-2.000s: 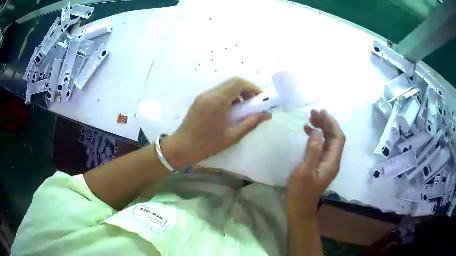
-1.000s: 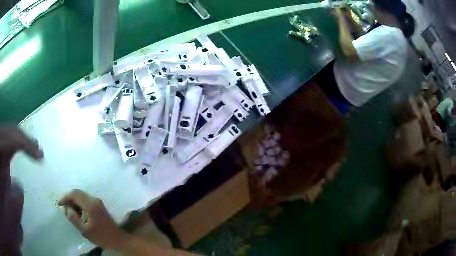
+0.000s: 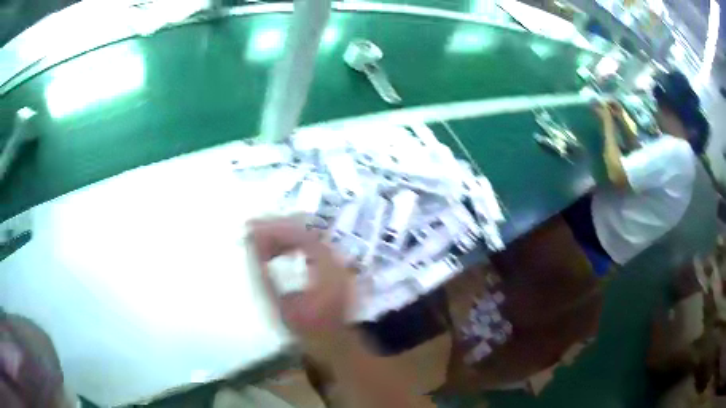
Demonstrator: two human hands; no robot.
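Observation:
My right hand (image 3: 318,291) is blurred, in front of the near left side of a heap of white handle covers (image 3: 402,211). Its fingers are closed around a white part (image 3: 288,272), of which only a short piece shows; I cannot tell which part it is. My left hand (image 3: 28,362) is at the lower left corner, blurred and cut off by the edge; whether it holds anything cannot be told. The heap lies on the right end of the white board (image 3: 151,279).
A handheld fan (image 3: 364,56) lies on the green conveyor (image 3: 199,88) beyond a metal post (image 3: 294,72). Another white item (image 3: 17,137) lies at far left. A person (image 3: 653,187) works at right, near small parts (image 3: 556,137). An open carton of white parts (image 3: 485,327) stands below the bench.
The view has swung from the work area toward the right heap, then slightly back left. My right hand has moved to the heap and now holds a white part. My left hand is mostly out of view.

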